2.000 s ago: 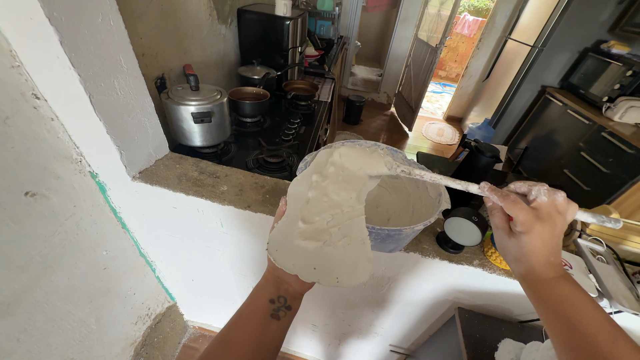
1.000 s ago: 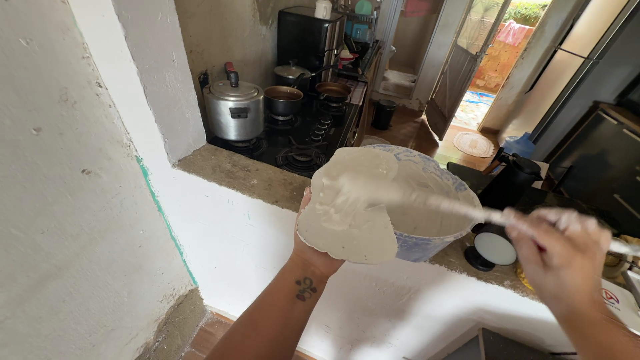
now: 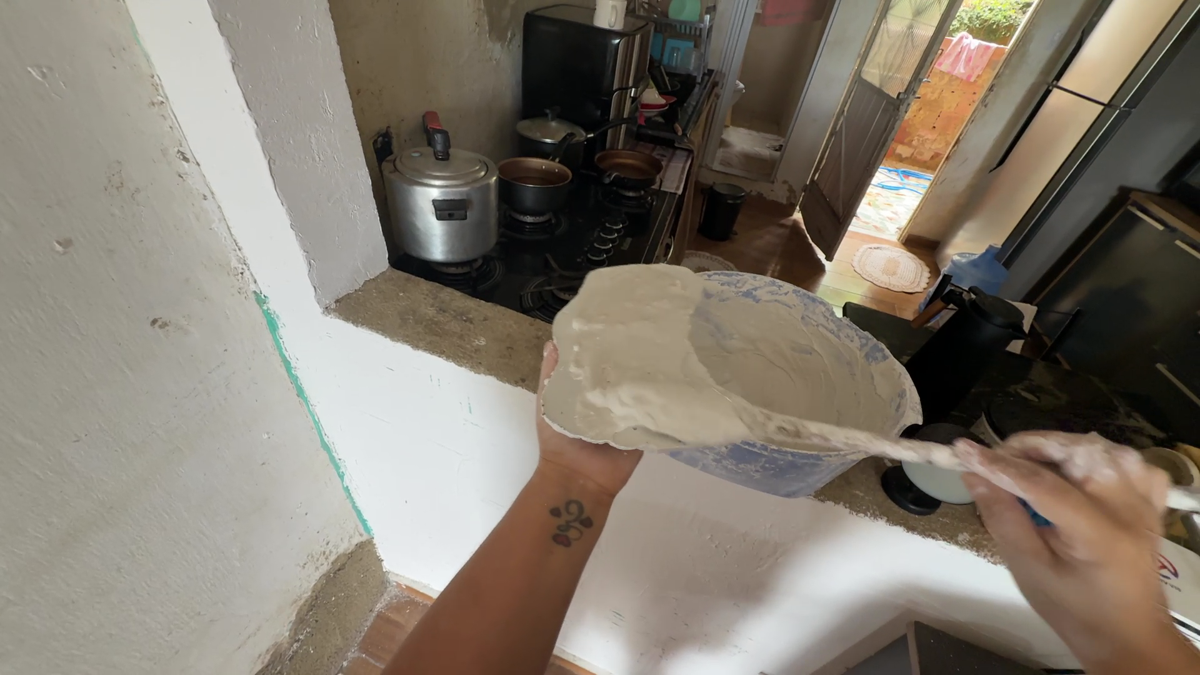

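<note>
A plastic bucket (image 3: 797,469), blue under smears of plaster, stands on the rough ledge of the half wall and holds pale wet plaster (image 3: 797,361). Left of its mouth, my left hand (image 3: 586,450) supports from below a flat piece thickly covered with plaster (image 3: 628,356); the piece's own material is hidden. My right hand (image 3: 1069,506) grips a plaster-coated stick (image 3: 844,439) that slants across the bucket's near rim. The stick's far end lies in the plaster on the flat piece, and its shape there cannot be made out.
Beyond the ledge (image 3: 441,328), a pressure cooker (image 3: 442,211) and several pans stand on a black gas stove (image 3: 553,253). Right of the bucket are a black thermal jug (image 3: 966,347) and a round white-faced object (image 3: 937,478). A grey wall (image 3: 141,375) rises at the left.
The stick's far end has moved toward the near edge of the plaster-covered piece, and my right hand has moved lower. The left hand still holds the piece beside the bucket.
</note>
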